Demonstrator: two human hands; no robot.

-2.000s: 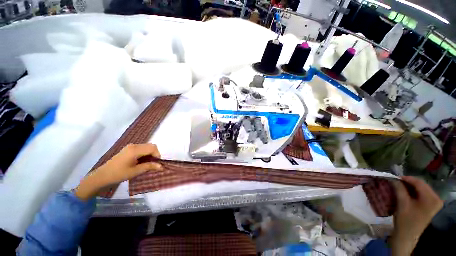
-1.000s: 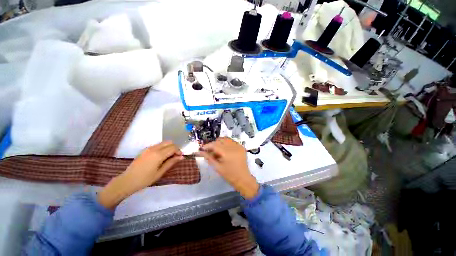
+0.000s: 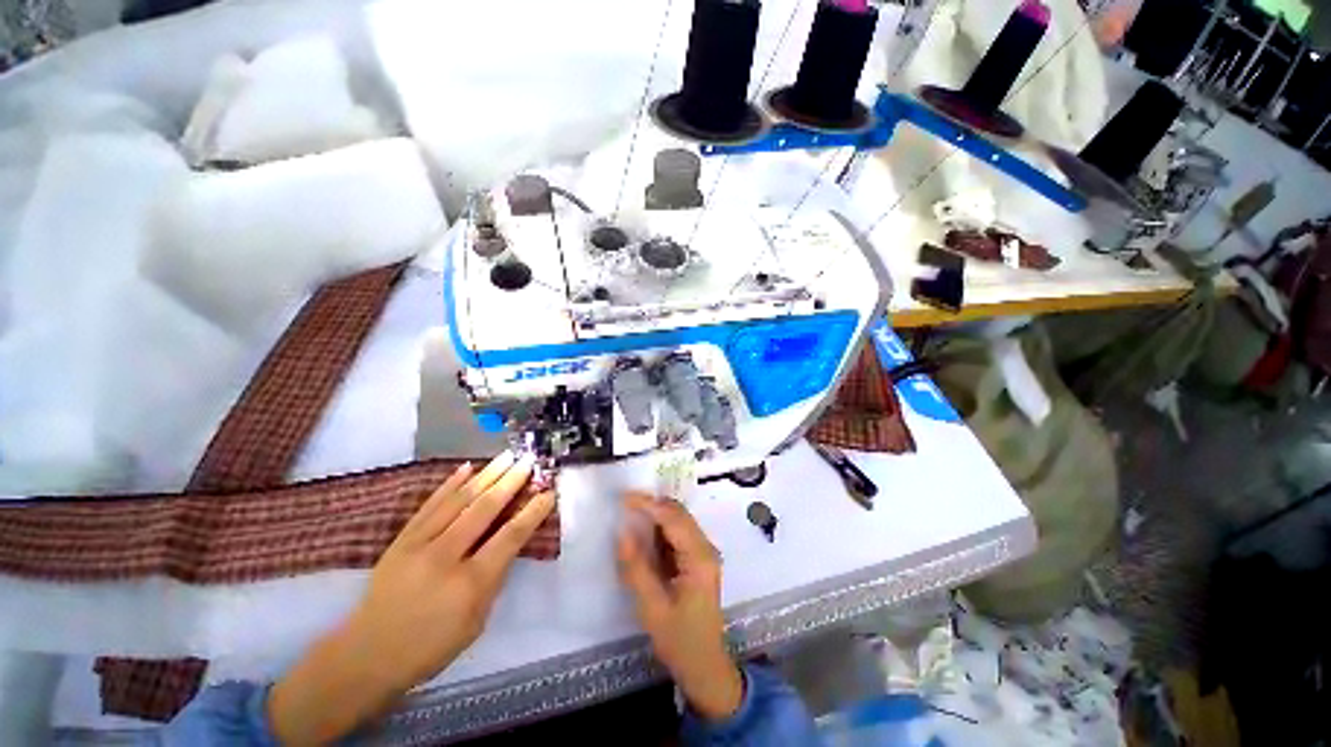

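A reddish-brown plaid strip lies across the table's left side, its right end at the needle area of the white and blue overlock machine. White wadding shows along its lower edge. My left hand lies palm down on the strip, its fingers spread and fingertips beside the presser foot. My right hand is just right of the strip's end, fingers loosely curled, with nothing visible in it. The hidden side of its fingers cannot be seen.
Another plaid strip lies diagonally behind. Snips and a small dark part lie right of the machine. Black thread cones stand behind it. White wadding sheets fill the back left. Offcuts cover the floor.
My left hand has flattened onto the strip at the needle area. My right hand has let go of the strip's end and moved slightly down. The view is closer to the machine.
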